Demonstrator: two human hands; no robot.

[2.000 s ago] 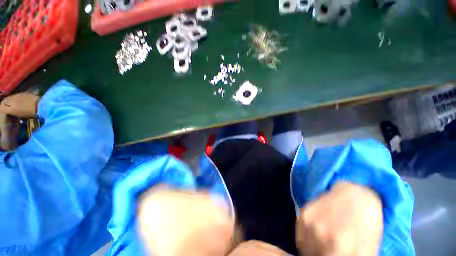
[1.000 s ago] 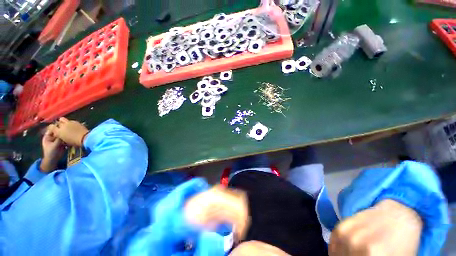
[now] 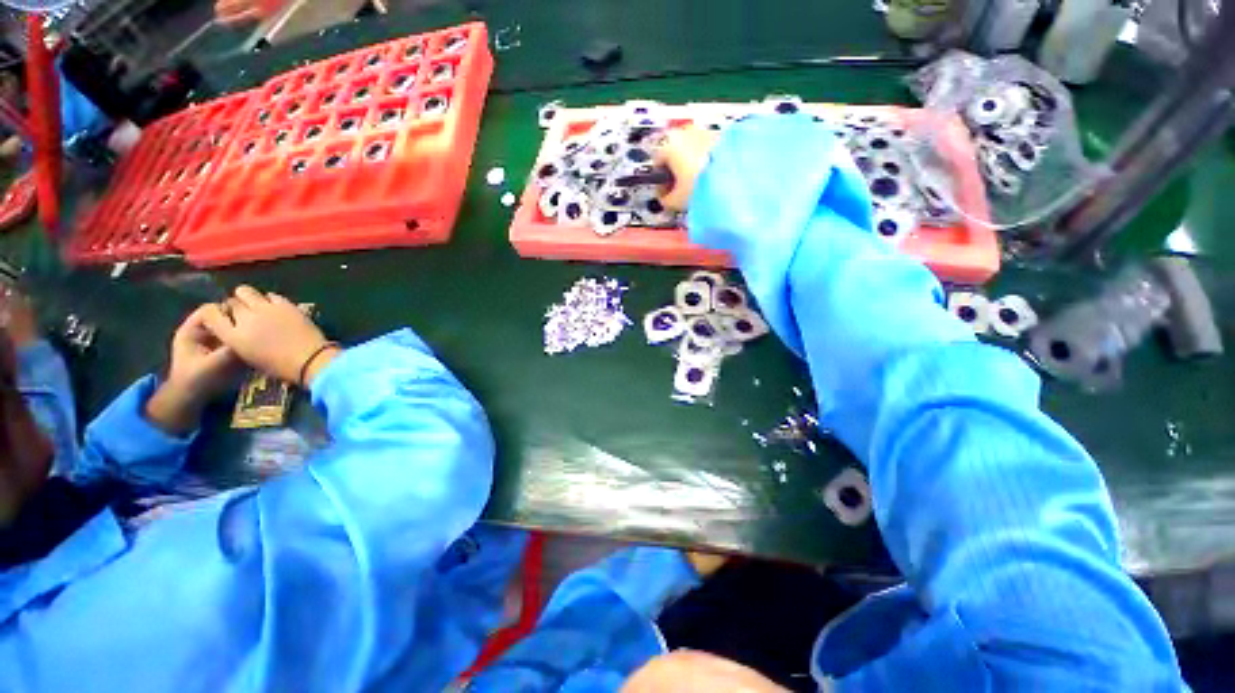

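My right hand (image 3: 684, 165) is at the red-pink parts tray (image 3: 610, 245), over its heap of white-grey modules (image 3: 610, 217). A short dark thing shows at its fingertips; whether it is gripped is unclear. My left hand (image 3: 706, 561) shows only as a sliver beyond its sleeve, low in the picture by the bench edge. A small stack of modules (image 3: 698, 329) lies nearer me than the tray, with a silvery-white heap (image 3: 585, 317) to its left. A single module (image 3: 848, 497) lies near the front edge, beside small scattered pieces (image 3: 790, 431). My right sleeve hides the ground behind it.
A neighbour's hands (image 3: 257, 332) are at the left over a brass-yellow block (image 3: 260, 402). Red-orange compartment trays (image 3: 318, 224) stand beyond them. Clear bags with modules (image 3: 995, 108) lie at the back right. Two modules (image 3: 1005, 316) and a film-wrapped bundle (image 3: 1097, 332) lie right of my arm.
The view has swung up and left. My right hand has moved from near my lap to the parts tray. My left hand has dropped mostly out of sight.
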